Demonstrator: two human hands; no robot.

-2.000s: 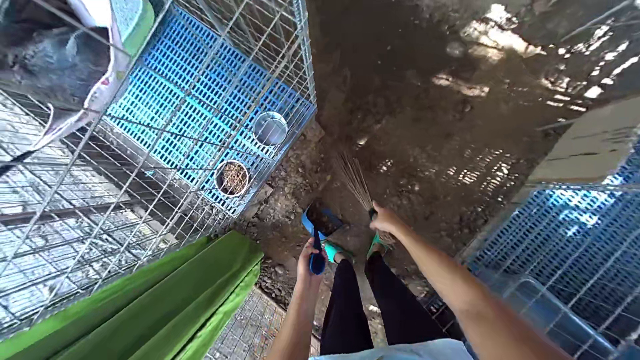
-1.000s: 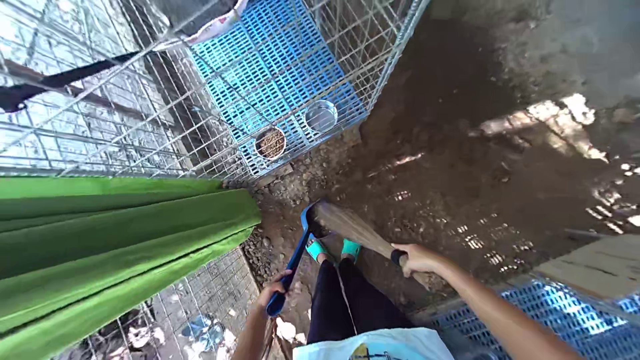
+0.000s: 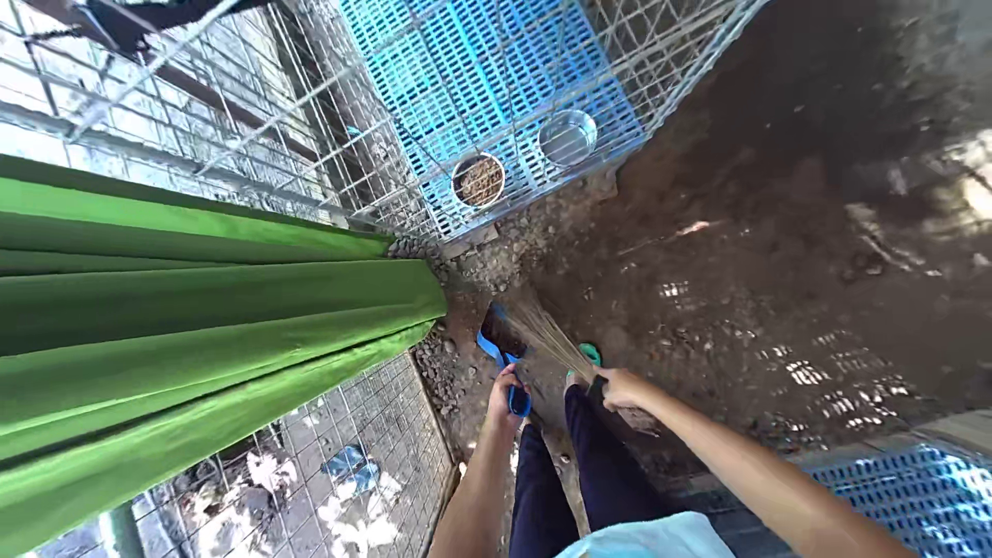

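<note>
My left hand [image 3: 508, 394] is closed around the handle of a blue dustpan [image 3: 488, 346], whose pan rests on the dirt ground with dark debris in it. In my right hand [image 3: 620, 387] is the bound end of a stick broom [image 3: 549, 335]. The broom's thin bristles fan out toward the ground beside and over the pan's right edge. A green shoe [image 3: 590, 353] shows just above the right hand.
A wire cage with a blue slatted plastic floor [image 3: 480, 70] holds a bowl of brown pellets [image 3: 479, 180] and a clear bowl [image 3: 567, 138]. Green cloth [image 3: 232, 310] hangs at left. Gravel [image 3: 449, 372] lies beside the dustpan. Another blue slatted panel [image 3: 907, 488] is at lower right.
The view has shifted, with the green cloth now larger at left. Both hands still hold the dustpan and broom; the dustpan's handle has swung relative to my feet.
</note>
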